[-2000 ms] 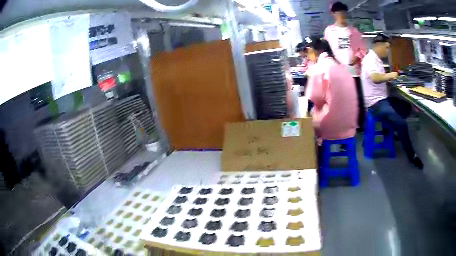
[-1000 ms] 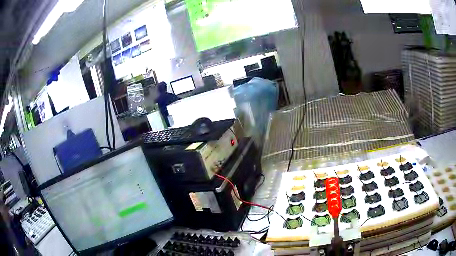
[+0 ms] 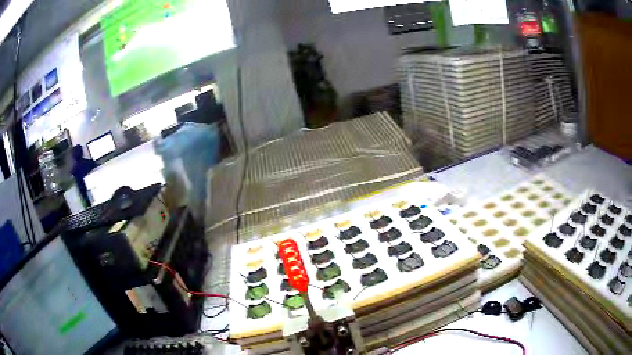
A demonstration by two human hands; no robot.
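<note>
Neither of my hands is in the picture. The toggle clamp's red ribbed handle (image 3: 293,266) stands up near the front of the bench, above the pale test fixture (image 3: 320,331). Behind it a white foam tray (image 3: 346,292) on a thick stack holds rows of black wired modules (image 3: 410,261); the left ones look green. Tan cutouts without modules show along its back row. A small linked cluster of loose black parts (image 3: 513,308) lies right of the fixture, near a red wire (image 3: 478,333).
A monitor (image 3: 55,298) and dark stacked bench tester (image 3: 156,277) stand at left. A covered tray stack (image 3: 312,163) is behind. Another foam tray (image 3: 520,215) with tan cutouts and a filled tray stack (image 3: 582,277) are at right. A strapped tray stack (image 3: 464,100) stands at back.
The view has swung left from the aisle and seated workers to the bench, then back somewhat to the right. The clamp and trays now sit further left in the picture.
</note>
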